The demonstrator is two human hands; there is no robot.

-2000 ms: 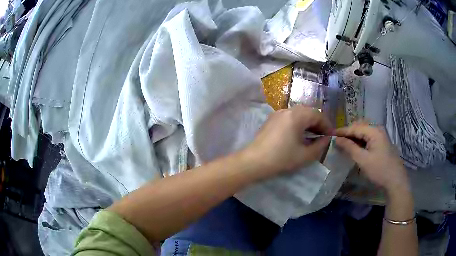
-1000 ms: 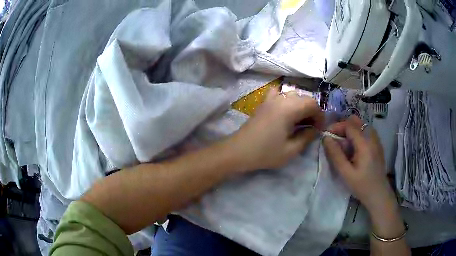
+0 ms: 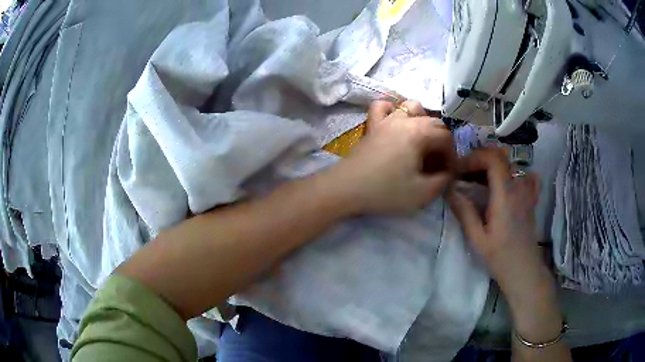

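Note:
A large pale grey garment piece (image 3: 339,276) lies bunched left of the machine and over the lap, with a seam line down its right part. My left hand (image 3: 407,162) is curled on the garment's edge just below and left of the needle area. My right hand (image 3: 498,212) pinches the cloth edge close to the left fingertips; the pinched part is mostly hidden. The white sewing machine head (image 3: 488,60) stands above the hands. Its presser foot area (image 3: 463,138) is partly hidden by the left hand.
A stack of narrow pale bands (image 3: 594,212) lies right of the machine. Long grey garment folds (image 3: 35,134) hang at the far left. An amber patch (image 3: 346,141) shows beside the left hand. A yellow mark (image 3: 396,8) is behind the needle area.
Both hands have moved up toward the needle area with the cloth edge. The garment's lower part has spread over the lap, and the view has shifted. The left fingers now reach beside the foot.

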